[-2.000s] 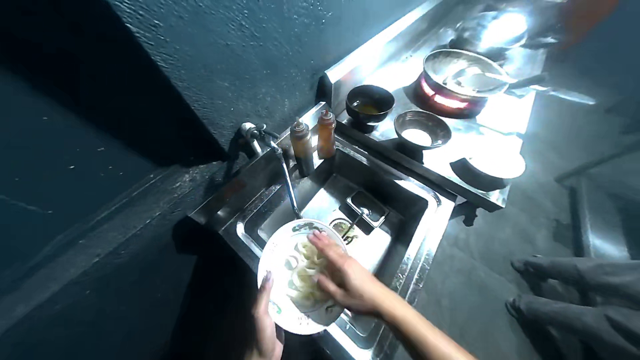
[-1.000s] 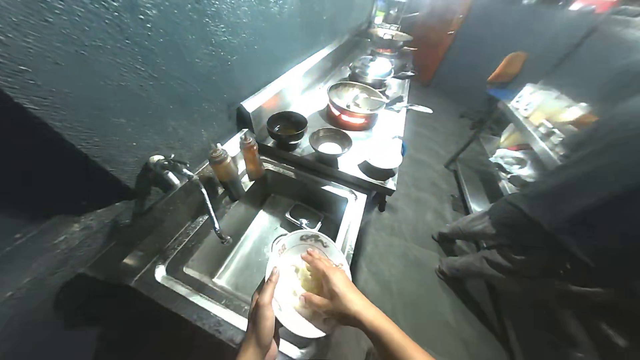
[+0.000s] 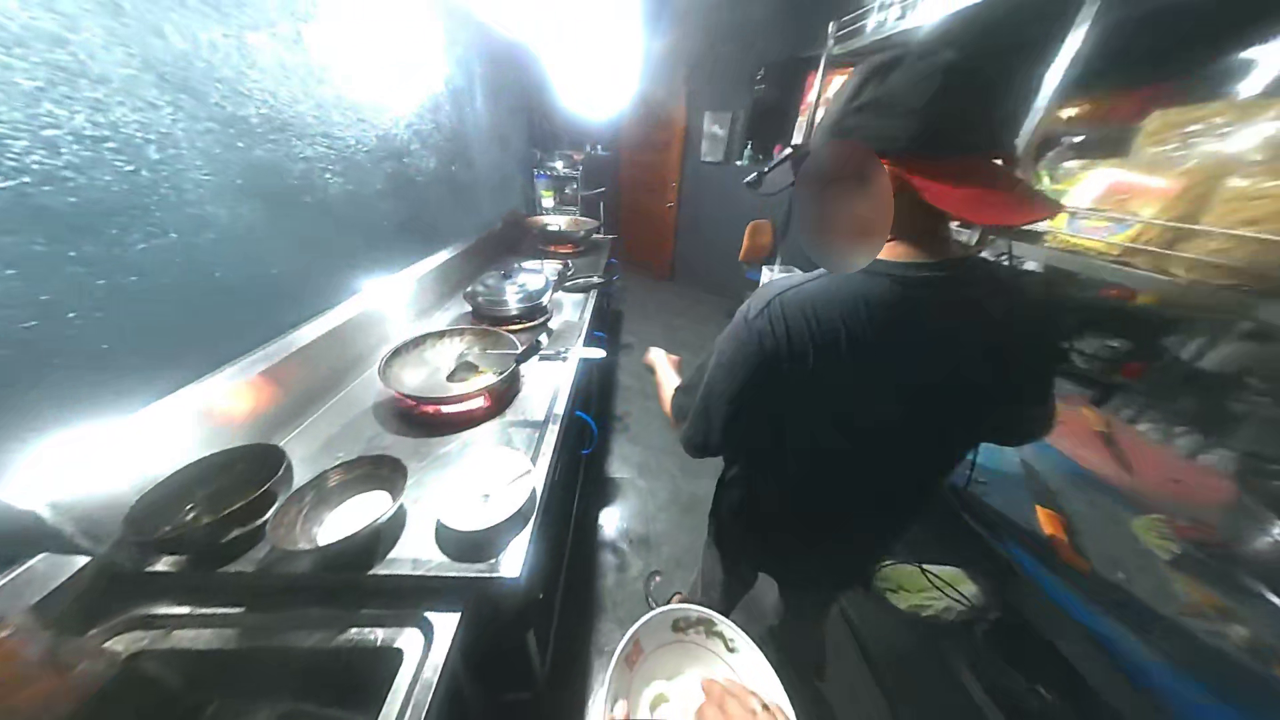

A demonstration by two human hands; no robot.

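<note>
A white bowl with a printed floral pattern [image 3: 690, 640] is at the bottom edge of the head view, cut off by the frame, with some pale food inside. My right hand [image 3: 738, 702] is in the bowl, its fingers on or over the pale food; whether it grips any cannot be told. Of my left hand [image 3: 620, 710] only a fingertip shows at the bowl's left rim, where it holds the bowl. To the left are the sink [image 3: 435, 640] and the steel stove counter, which bears a frying pan [image 3: 450, 365] over a glowing burner.
A co-worker in a black shirt [image 3: 860, 370] and cap stands close ahead on the right. Two dark bowls [image 3: 210, 500] [image 3: 340, 505], a white round dish [image 3: 487, 488] and a lidded pan [image 3: 508, 292] sit on the counter. A knife with an orange handle [image 3: 1060, 535] lies on the right-hand worktop.
The view has swung far up and right, from the sink toward the stove and aisle. The bowl is now at the bottom edge, still held, with my right hand still in it.
</note>
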